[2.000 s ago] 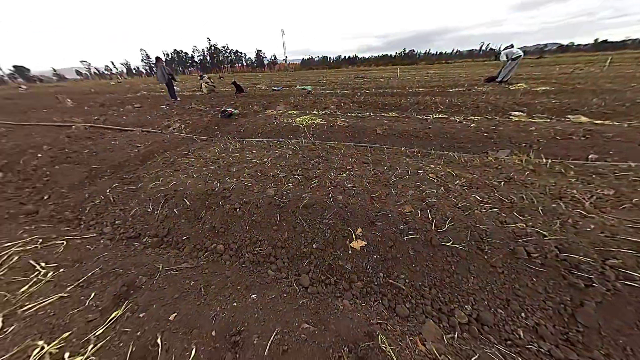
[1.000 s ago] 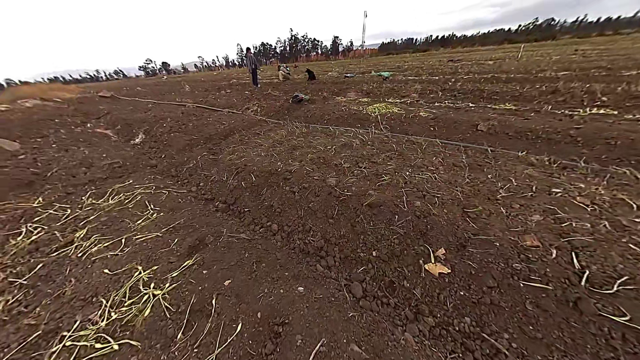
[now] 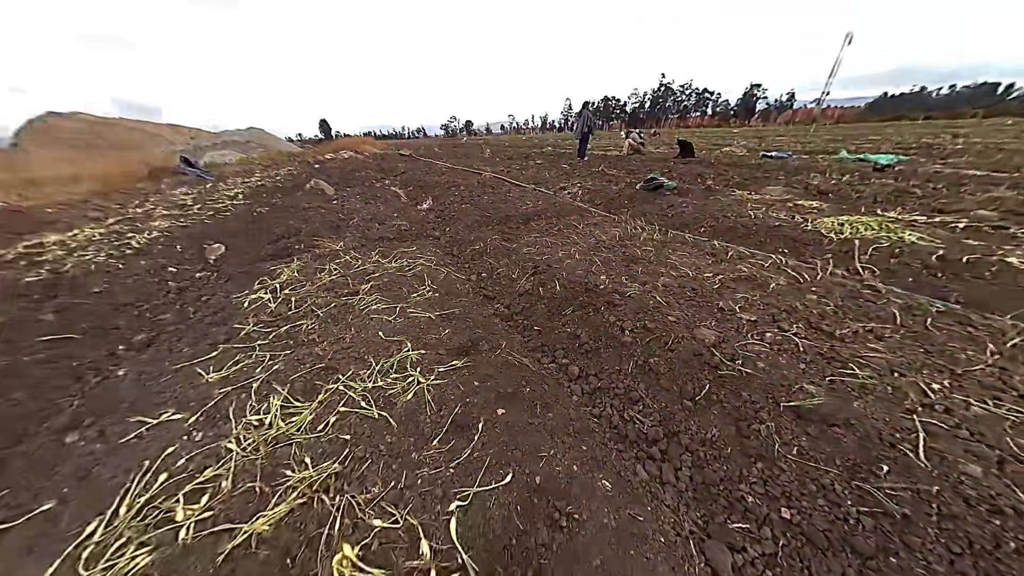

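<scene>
Neither my left hand nor my right hand shows in the head view. Cut green-yellow plant stalks point(image 3: 312, 408) lie scattered over brown soil at the lower left. A second band of stalks point(image 3: 136, 228) runs along the ground farther back on the left. On the right, a small heap of yellow-green stalks point(image 3: 868, 228) rests beyond a long thin hose or rope point(image 3: 520, 183) that stretches diagonally across the field.
A standing person point(image 3: 584, 132) and a crouching one point(image 3: 634, 142) are far off, near a dark shape point(image 3: 685, 149). Green cloth or netting point(image 3: 872, 158) and a dark green bundle point(image 3: 657, 183) lie on the soil. Rocks point(image 3: 320, 186) and a large mound point(image 3: 96, 152) are at left.
The view has turned strongly left, bringing the mound and more stalks into sight. The bending person at the far right two seconds ago is out of view.
</scene>
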